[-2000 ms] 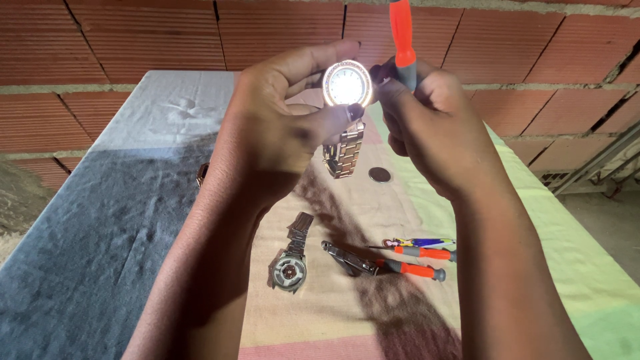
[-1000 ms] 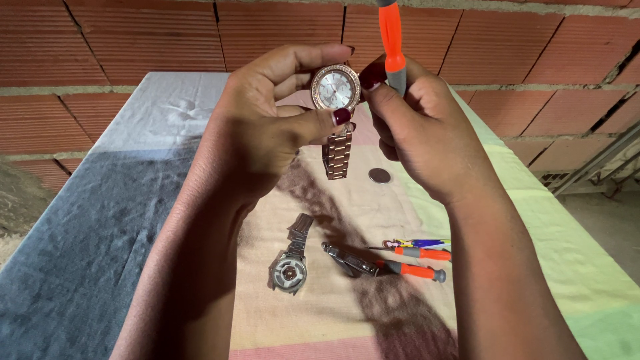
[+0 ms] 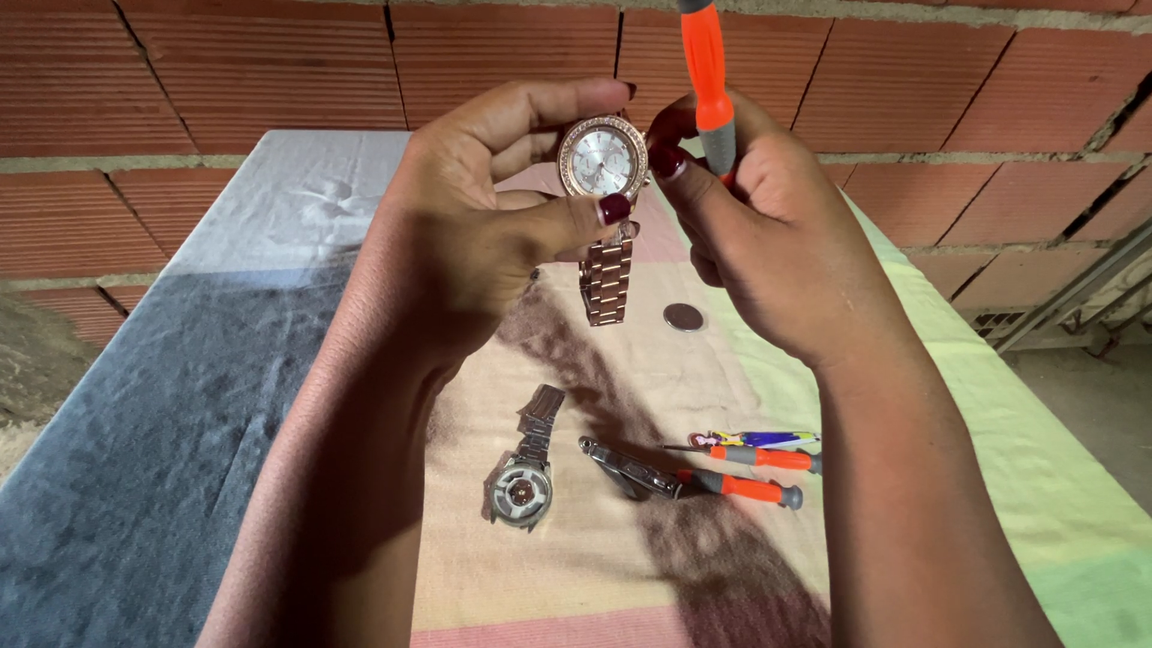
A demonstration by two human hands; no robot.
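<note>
My left hand (image 3: pixel 504 189) holds a rose-gold wristwatch (image 3: pixel 603 160) by its case, dial toward me, with the metal-link bracelet (image 3: pixel 608 283) hanging down. At the crown side of the case, the thumb and index finger of my right hand (image 3: pixel 747 198) are close together. That hand also grips an orange and grey screwdriver (image 3: pixel 708 76), handle upward; its tip is hidden. Below on the cloth lies a second watch (image 3: pixel 520 491) with a dark metal band, and right of it a dark metal clasp or band piece (image 3: pixel 632 468).
Two orange-handled screwdrivers (image 3: pixel 765 458) (image 3: pixel 742 487) lie right of the metal piece, beside a colourful figure-shaped item (image 3: pixel 756 439). A round metal disc (image 3: pixel 684 317) rests on the multicoloured tablecloth (image 3: pixel 540 594). A hollow-brick wall (image 3: pixel 504 63) stands behind the table.
The bright glare on the rose-gold watch's dial has gone, and its face shows clearly. The watch has tilted a little in my left hand. The things on the cloth have not moved.
</note>
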